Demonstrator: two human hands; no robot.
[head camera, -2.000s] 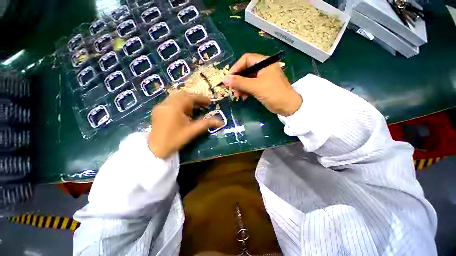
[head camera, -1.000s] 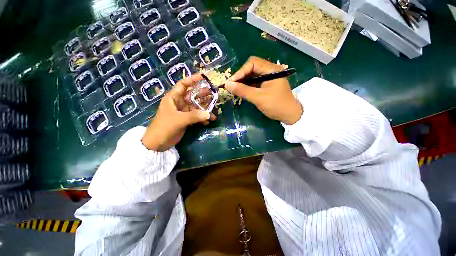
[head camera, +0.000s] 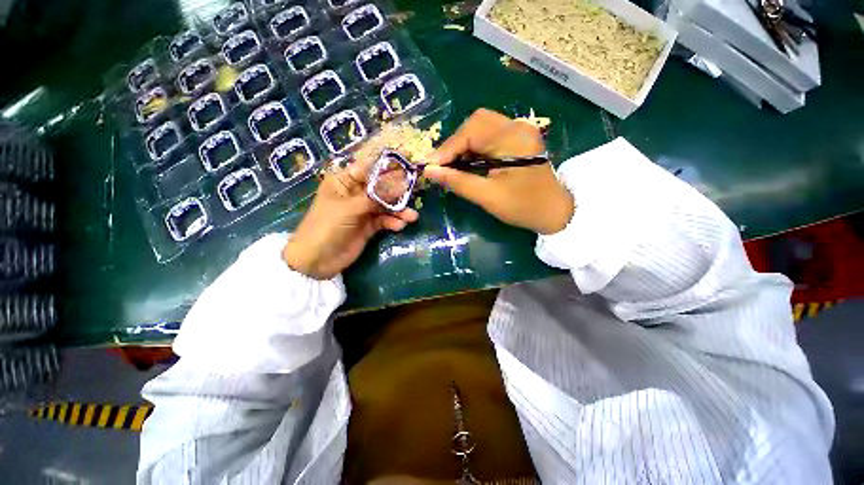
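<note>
My left hand (head camera: 338, 220) holds a silvery-white housing (head camera: 376, 195), a rounded-square ring with an open centre, tilted above the bench. My right hand (head camera: 504, 174) holds dark tweezers (head camera: 502, 162), their tip at the housing's upper right edge. Whether the tip grips a small part is too small to tell. A heap of cream bits (head camera: 423, 142) lies just behind the hands, partly hidden by them. A clear blister tray (head camera: 163, 242) with rows of similar housings lies to the left, beside the heap.
A white box (head camera: 545, 69) of cream bits stands at the upper right. White cartons (head camera: 734, 43) with dark metal hand tools (head camera: 779, 26) on them are farther right. Ridged stacked trays (head camera: 27, 260) stand at the far left. The green bench's front edge runs below the hands.
My left hand has picked up the housing from the bench near the heap and turned its open face more upward. The tweezers have come to its edge and lie more level.
</note>
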